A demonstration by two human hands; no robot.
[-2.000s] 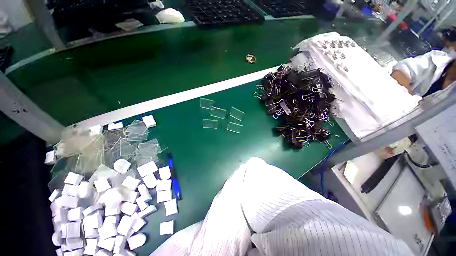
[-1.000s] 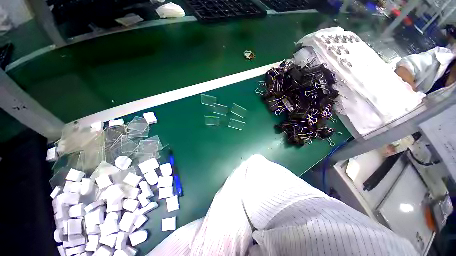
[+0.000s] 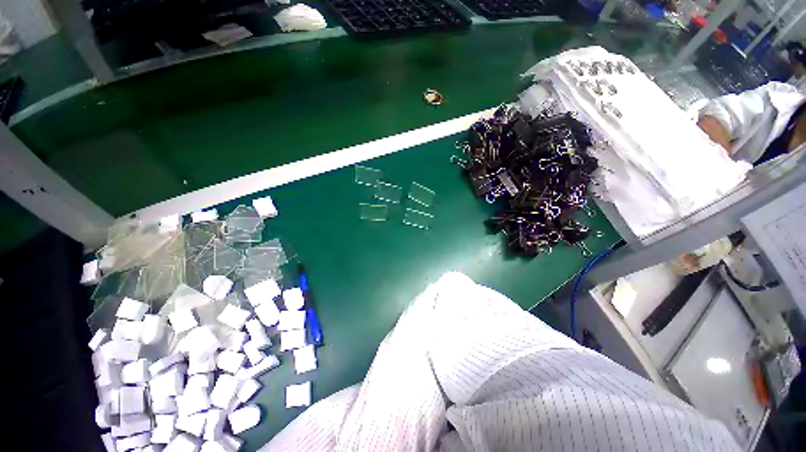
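Neither of my hands is in the picture. Several clear plates [image 3: 387, 192] lie set apart on the green bench in front of me. A dark heap of binder clips [image 3: 533, 177] with silver wire handles lies to their right. A pile of white pads [image 3: 177, 375] lies at the lower left, with more clear plates [image 3: 163, 256] heaped behind it. A blue pen [image 3: 311, 309] lies beside the pads. One small round metal part [image 3: 432, 97] lies on the green belt.
A white strip [image 3: 327, 163] edges the bench before the belt. A white-covered surface [image 3: 645, 150] with small metal parts is at right, beside a person's arm [image 3: 718, 132]. Black trays [image 3: 398, 18] stand at the back. My striped smock [image 3: 530, 380] fills the lower middle.
The small round metal part has shifted slightly left along the belt. The view moved a little at first. Bench items show no clear change, and no hand has entered.
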